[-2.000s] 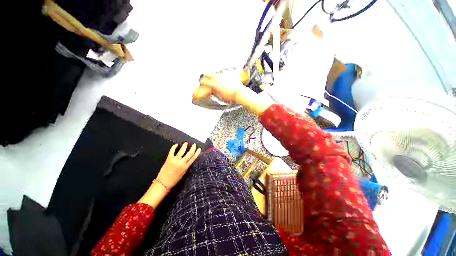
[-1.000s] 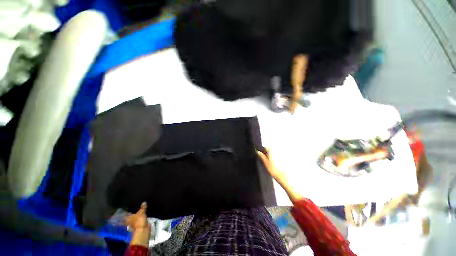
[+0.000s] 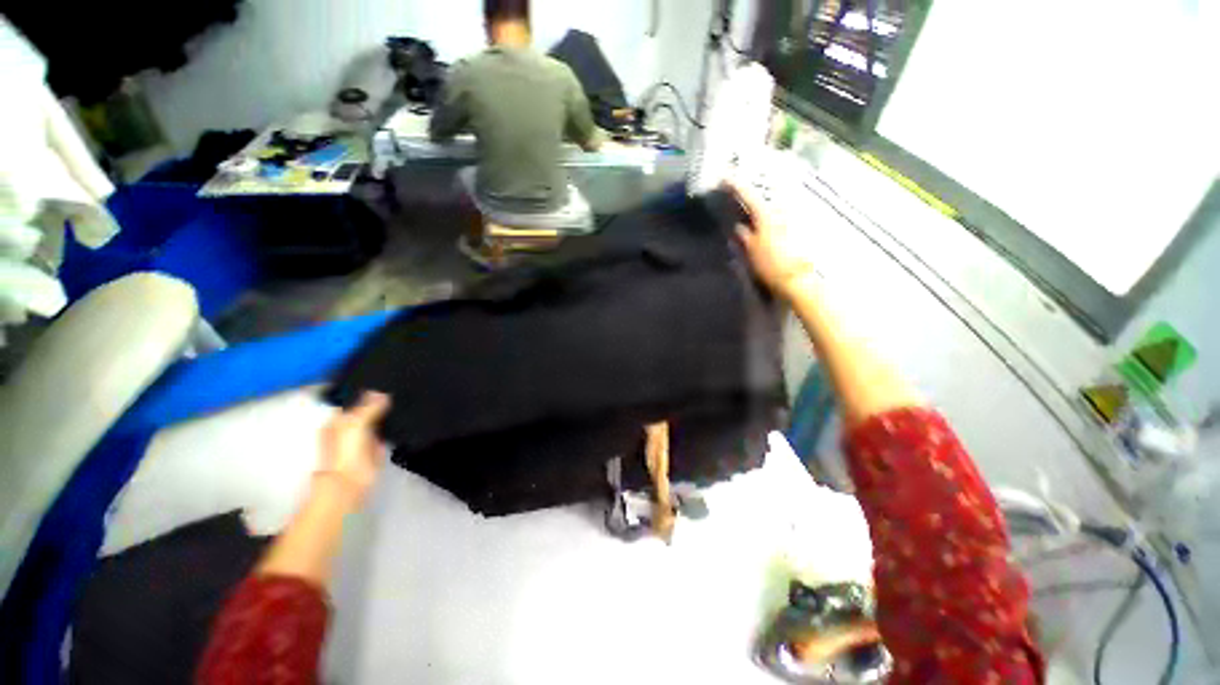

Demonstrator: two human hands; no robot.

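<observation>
A black garment panel is stretched between my two hands, over the black stack at the table's far side. My left hand grips its left end. My right hand grips its far right corner. The two black cloths blend, so their border is hard to tell. A steam iron rests on the white cover at the right. A tan strip and a small grey scrap lie against the stack.
Dark pieces lie at the table's left end. A padded pale pressing arm stands at the left beside the blue edge. Hoses hang at the right. A person sits at another table beyond, near a window.
Both hands have lifted the panel off the white cover and carried it away from me to the stack. The view has tilted up, showing the room. The iron remains set down.
</observation>
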